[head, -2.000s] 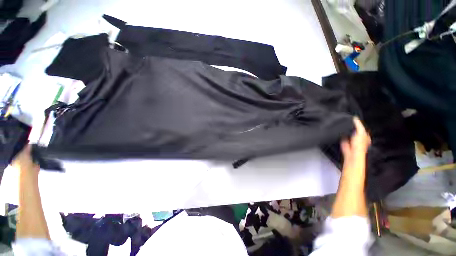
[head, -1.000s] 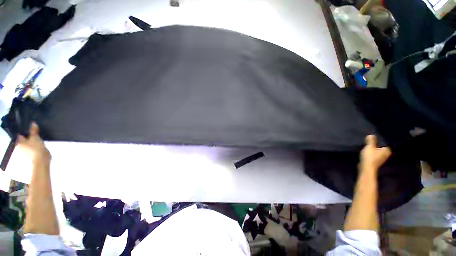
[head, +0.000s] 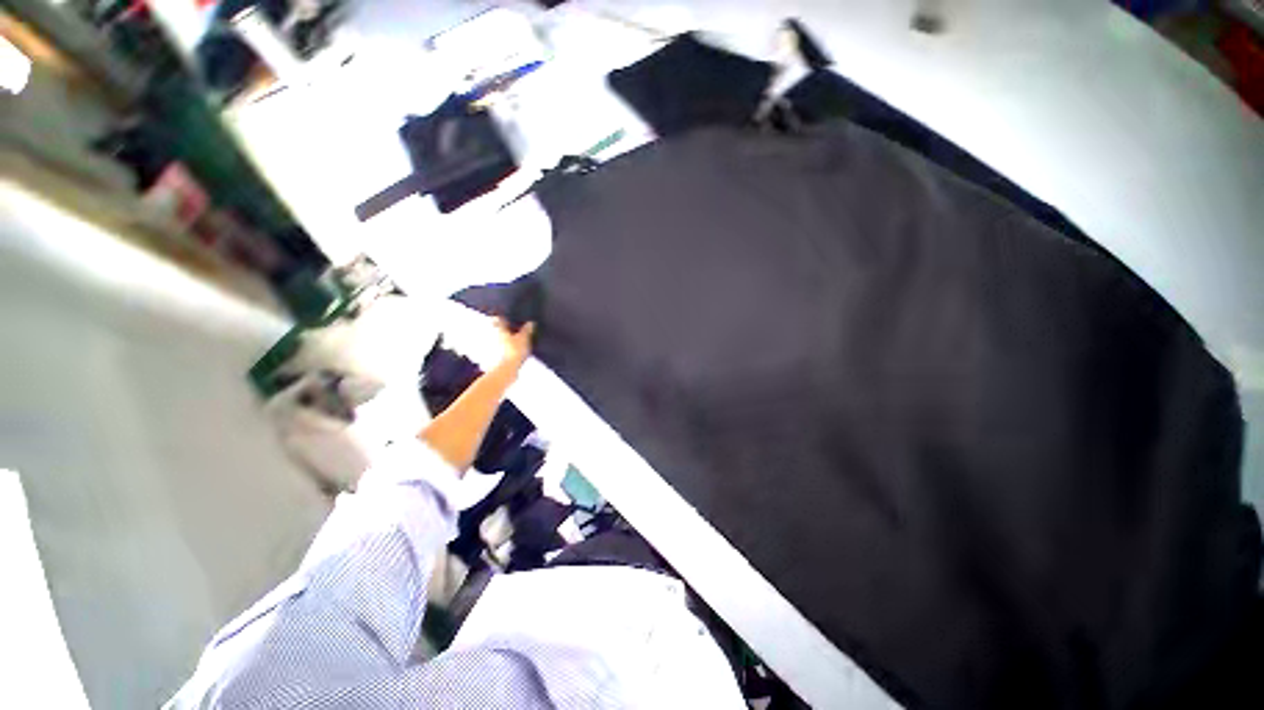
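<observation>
A large thin dark lining fabric (head: 832,305) covers much of the table, fairly flat with soft creases at the lower right. My left hand (head: 514,340) is small and blurred; it grips the fabric's near left corner at the table's front edge. My right hand is out of the picture. A squarish black panel (head: 689,86) and a long black garment panel (head: 943,136) show beyond the fabric's far edge, partly covered by it. A dark and pale tool-like thing, blurred, lies between them.
A folded black piece with a strap-like strip (head: 458,150) lies at the table's left end. A green marker (head: 604,143) and white papers (head: 485,45) are near it. Offcuts (head: 534,506) are heaped below the white table's front edge (head: 693,534). A blurred pale floor (head: 125,375) lies left.
The view has swung left, and my right hand has left the picture. The fabric lies lower on the table, its far edge drawn back so more of the black panels show.
</observation>
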